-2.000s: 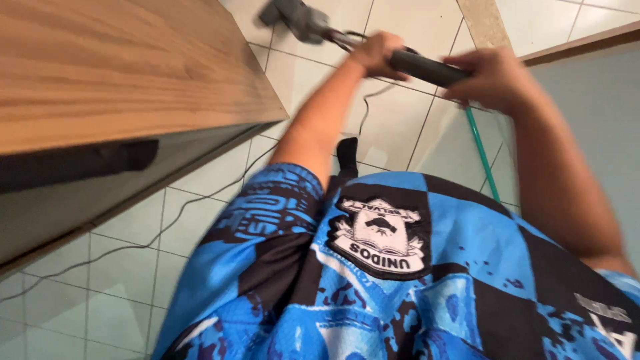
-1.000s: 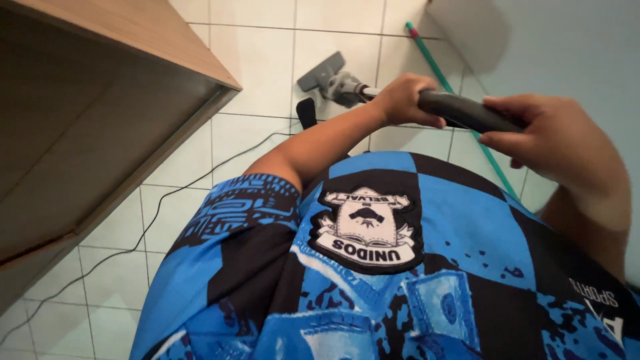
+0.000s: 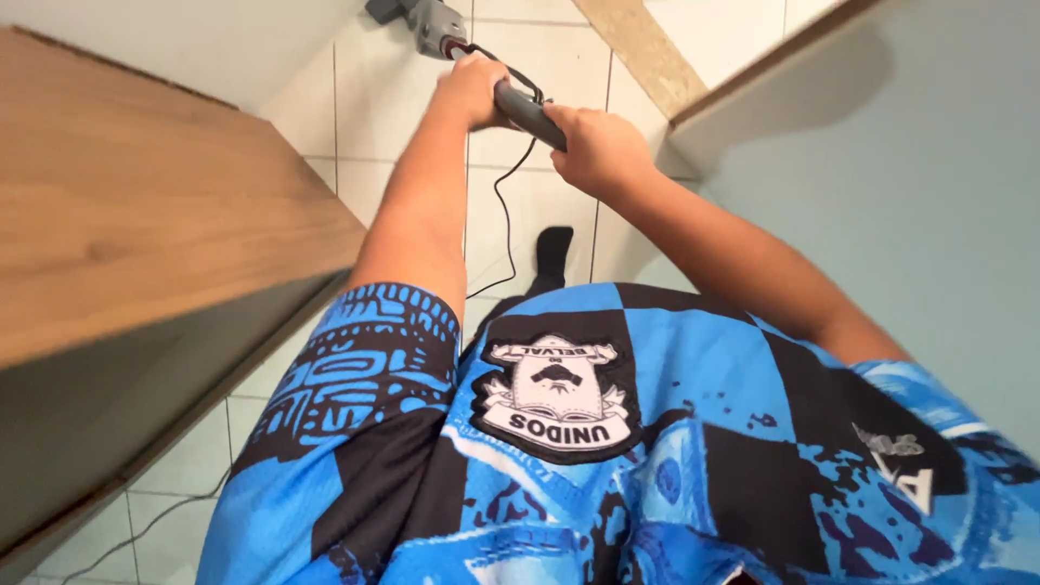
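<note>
A floor cleaner that looks like a stick vacuum (image 3: 439,29), with a grey body and a dark head, reaches to the top of the view. My left hand (image 3: 475,88) is wrapped around its upper shaft, just above the grey body. My right hand (image 3: 603,149) grips the end of its curved dark grey handle (image 3: 528,116), nearer to me. A thin black cord (image 3: 509,215) hangs from the handle and runs down over the tiles. Part of the cleaner's head is cut off by the top edge.
A wooden furniture panel (image 3: 162,211) stands at left. The pale green wall (image 3: 877,179) is at right, beside a doorway with a stone threshold strip (image 3: 646,57). My dark-covered foot (image 3: 554,252) rests on the tiled floor, and more cord (image 3: 154,520) lies at lower left.
The view has shifted towards the doorway. The green pole seen at right in the earlier frames is out of view. Both hands have kept hold of the cleaner and are now nearer each other.
</note>
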